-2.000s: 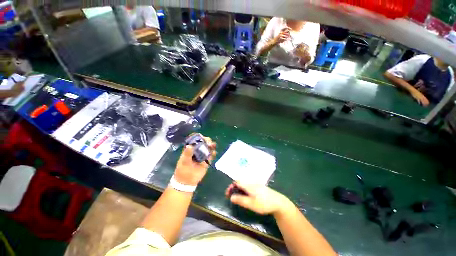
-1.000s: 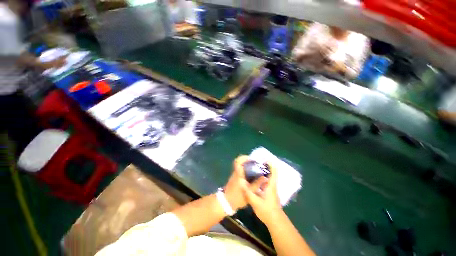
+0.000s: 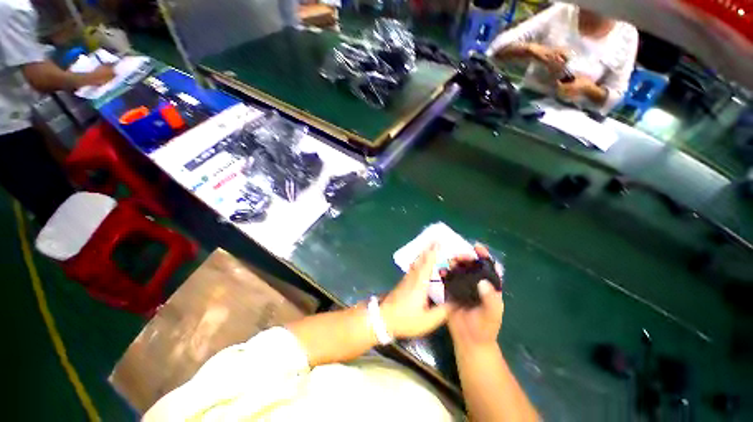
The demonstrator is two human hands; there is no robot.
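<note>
A black power adapter (image 3: 469, 282) is held over the white sheets (image 3: 435, 240), which lie on the green bench and are partly covered by my hands. My right hand (image 3: 481, 309) grips the adapter, with the thumb on its upper face. My left hand (image 3: 417, 298) is beside it on the left, fingers extended at the adapter's left edge; whether it also grips the adapter cannot be told. The adapter's cord cannot be made out.
Bagged adapters (image 3: 277, 157) lie on a printed white board (image 3: 281, 227) at left. Loose black adapters (image 3: 652, 371) are at lower right. A cardboard carton (image 3: 198, 321) and red stool (image 3: 136, 247) stand lower left. People sit opposite and stand at far left.
The adapter has gone from my left hand at the left to my right hand over the sheets. My hands have come together. The view has swung left.
</note>
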